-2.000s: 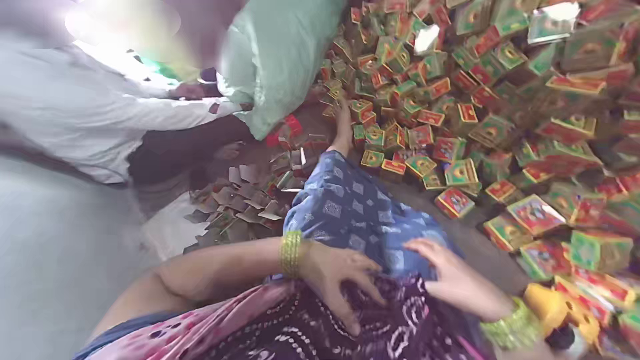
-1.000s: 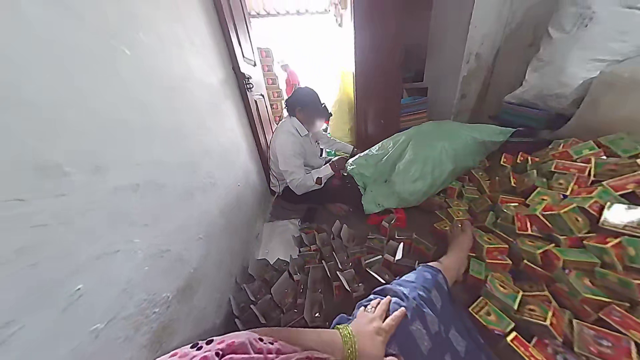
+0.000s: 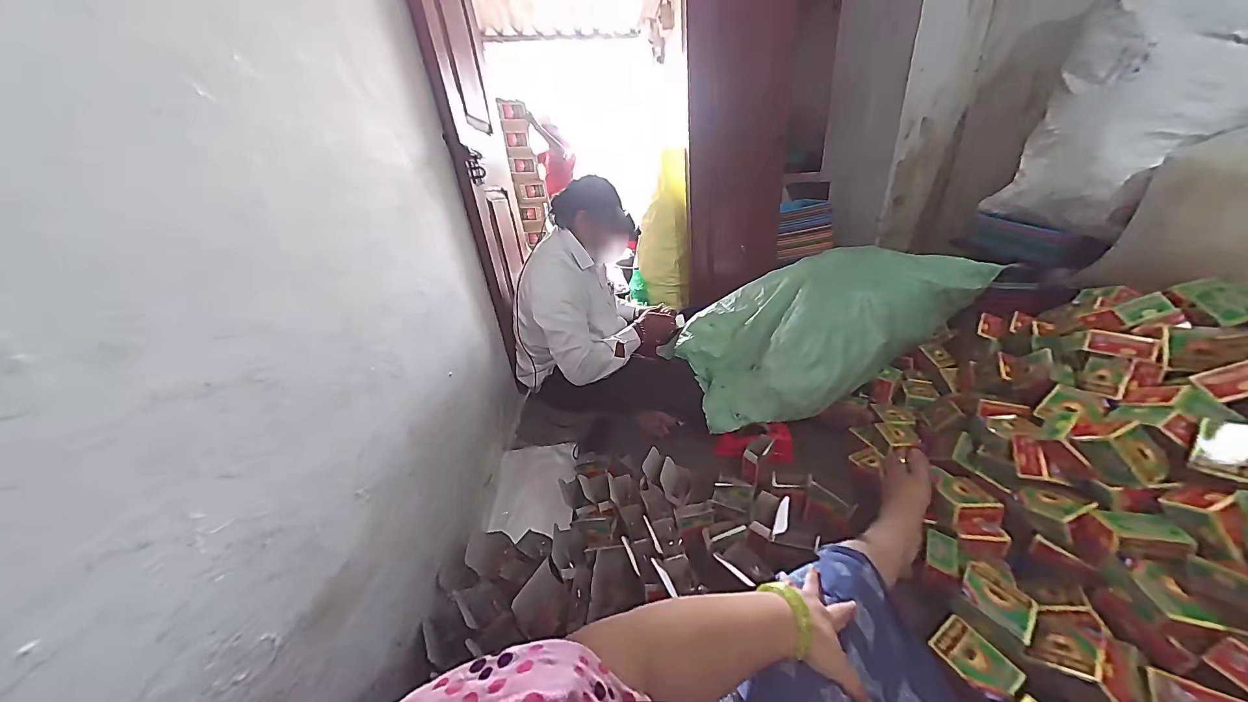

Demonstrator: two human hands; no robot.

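Observation:
My left hand, with yellow-green bangles at the wrist, rests on the blue patterned cloth over my leg. It holds nothing, and its fingers are partly spread. My right hand is out of view. Beyond my left arm stand many open grey-sided cardboard boxes, packed close together on the floor. To the right of my bare foot lies a large heap of small red and green printed boxes.
Another person in a white shirt sits by the doorway, hands together near a large green sack. A bare wall runs along the left. A yellow sack stands at the door, and white sacks are at back right.
The view has swung up and left toward the doorway. My right hand, seen over my lap two seconds ago, has left the view. My left hand stays on the blue cloth.

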